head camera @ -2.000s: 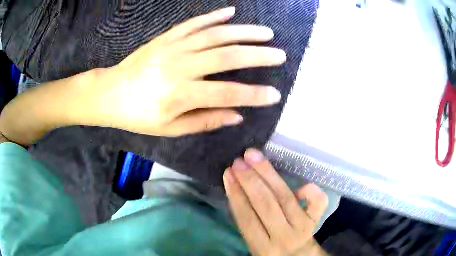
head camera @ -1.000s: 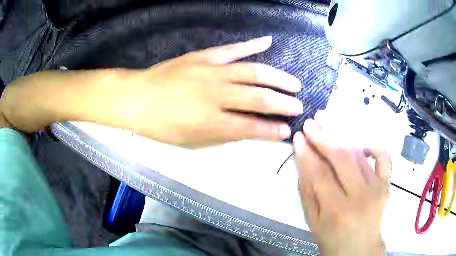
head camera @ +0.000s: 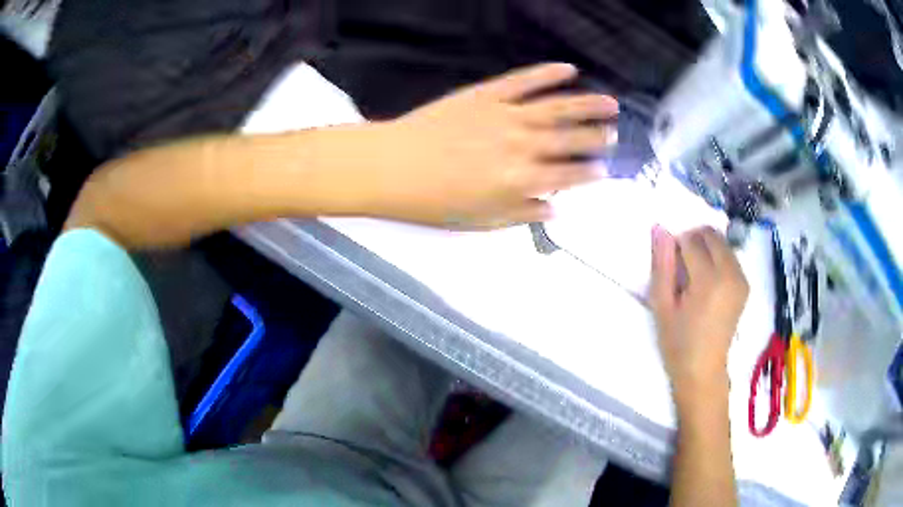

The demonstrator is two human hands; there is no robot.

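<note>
A dark cloth panel lies across the back of the white table, its right part at the sewing machine. My left hand lies with spread fingers at the panel's near edge, fingertips close to the machine's needle area, which is blurred. My right hand is on the white table to the right, clear of the panel, its fingers curled and bunched. Whether it holds something small cannot be told. A thin dark line, perhaps a thread, runs from a small dark piece toward my right hand.
Scissors with a red handle loop and a yellow handle loop lie at the table's right. A pale measuring scale runs along the front edge. A blue crate or stool stands below left.
The cloth has moved back and to the right, under the machine, uncovering white table. My right hand has left the cloth edge and moved right. More of the machine shows as the view shifted.
</note>
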